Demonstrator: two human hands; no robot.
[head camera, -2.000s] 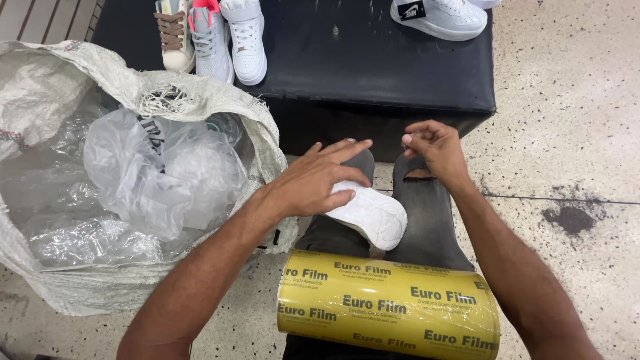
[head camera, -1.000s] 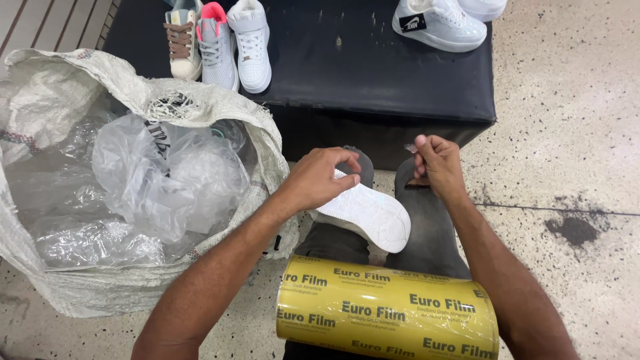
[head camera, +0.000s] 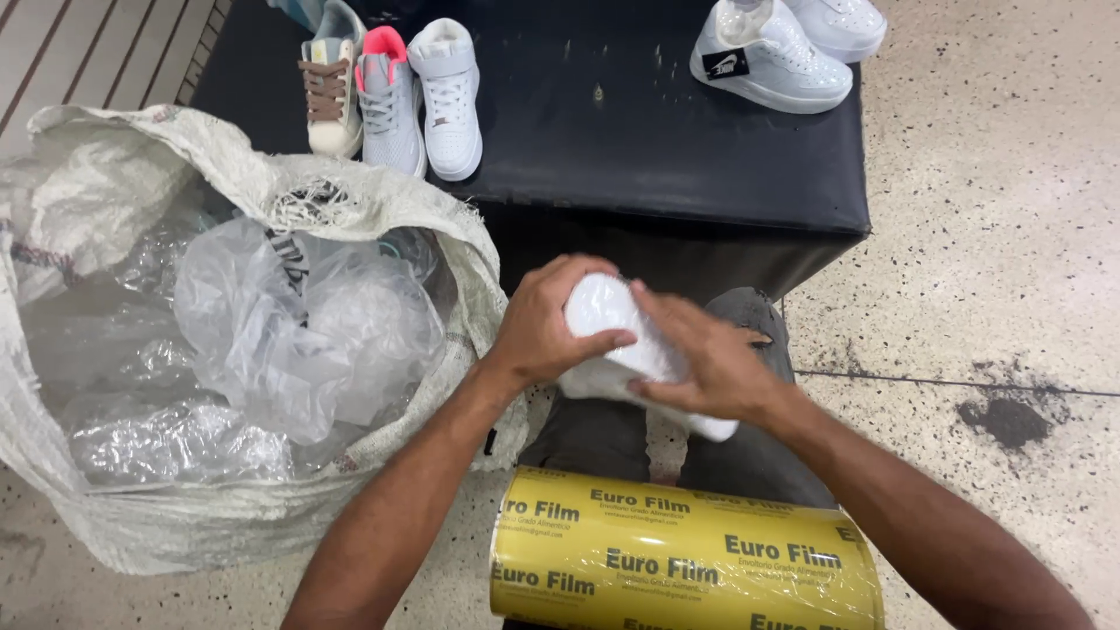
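A white shoe (head camera: 630, 337), shiny as if wrapped in clear film, is held above my knees between both hands. My left hand (head camera: 556, 324) grips its upper left end, the thumb lying across it. Against its right side is my right hand (head camera: 709, 359), slightly blurred, with fingers and thumb around the shoe. Part of the shoe is hidden by my hands. Below them, a large roll of yellow-wrapped Euro Film plastic film (head camera: 682, 560) lies across my lap.
A woven white sack (head camera: 131, 516) full of clear plastic bags (head camera: 306, 324) stands at the left. Ahead is a black padded bench (head camera: 577, 131), bearing several sneakers (head camera: 451, 105) at its left and a white Nike pair (head camera: 770, 66) at its right. Speckled floor (head camera: 980, 219) shows at the right.
The shoe, earlier lying sole up on my lap, is now lifted and tilted between my hands. My right hand has moved left from beside the right knee onto the shoe.
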